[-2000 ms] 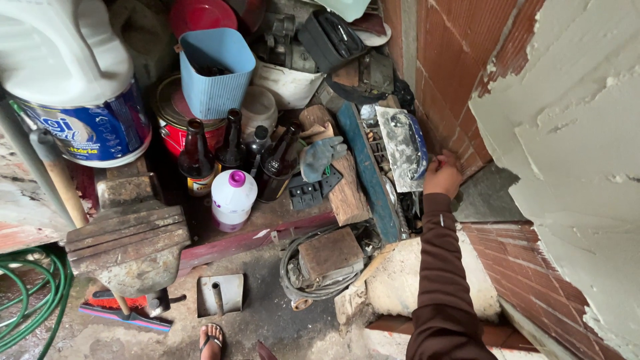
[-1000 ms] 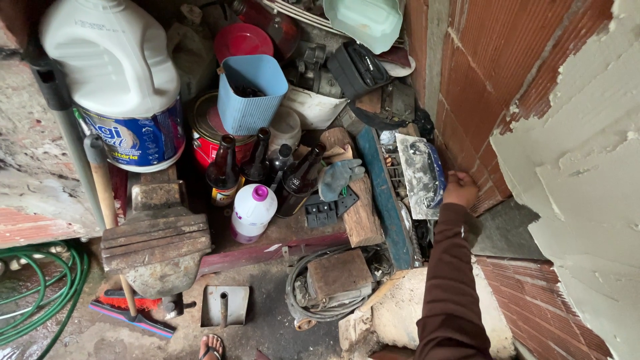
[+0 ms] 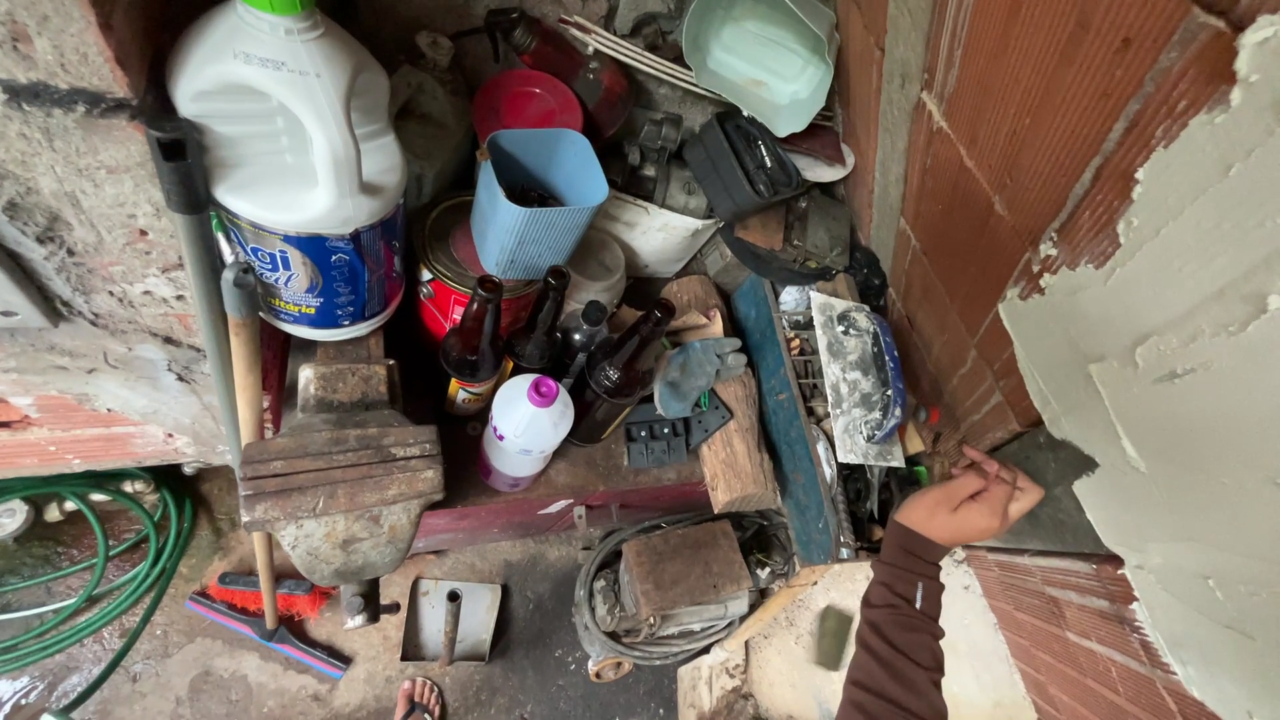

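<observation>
My right hand, in a brown sleeve, is raised near the brick wall with its fingers curled; whether something small is between them I cannot tell. Just beyond it, a plastering trowel with a blue handle and a plaster-smeared metal blade rests across a blue-sided box of mixed tools and scraps. The hand is apart from the trowel. To the right of the hand, pale wet-looking plaster covers part of the wall. My left hand is out of view.
Brown glass bottles, a purple-capped bottle, a grey-blue glove and a wood block crowd the bench. A bench vise juts out at left. A coiled cable, dustpan, broom and green hose lie below.
My right hand was beside the trowel's handle two seconds ago; it has moved away from the trowel, nearer to the lower wall corner. The view has shifted.
</observation>
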